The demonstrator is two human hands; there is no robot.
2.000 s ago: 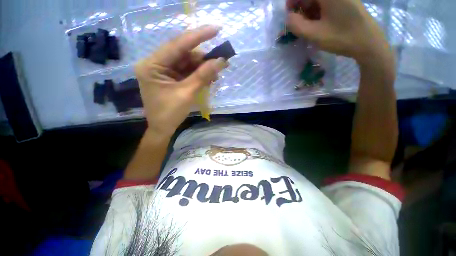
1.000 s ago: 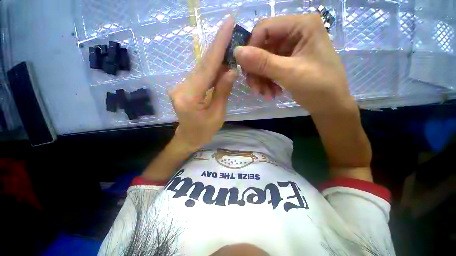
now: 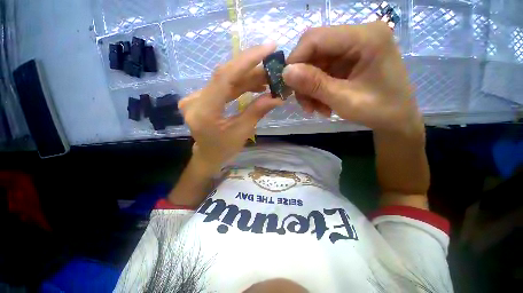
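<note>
A small black plastic housing point(image 3: 276, 73) is held upright between both hands, with a dark greenish, speckled face showing that looks like a circuit board in it. My left hand point(image 3: 223, 106) grips its ends between thumb and a fingertip. My right hand point(image 3: 355, 77) touches its right side with thumb and fingers, and its fingertips are partly hidden behind the piece. Black housings lie in two groups at the left of the clear tray, an upper group point(image 3: 133, 57) and a lower group point(image 3: 156, 110).
The clear blister tray point(image 3: 200, 57) spans the bench in front of me. A yellow tape point(image 3: 233, 26) runs under it. A small dark cluster point(image 3: 390, 14) lies at the back right. A smartphone point(image 3: 40, 109) with a pale edge lies left of the tray.
My right hand has come from the right side of the tray to the housing in my left hand. Both hands have since shifted slightly, and the held piece now shows its speckled face upright.
</note>
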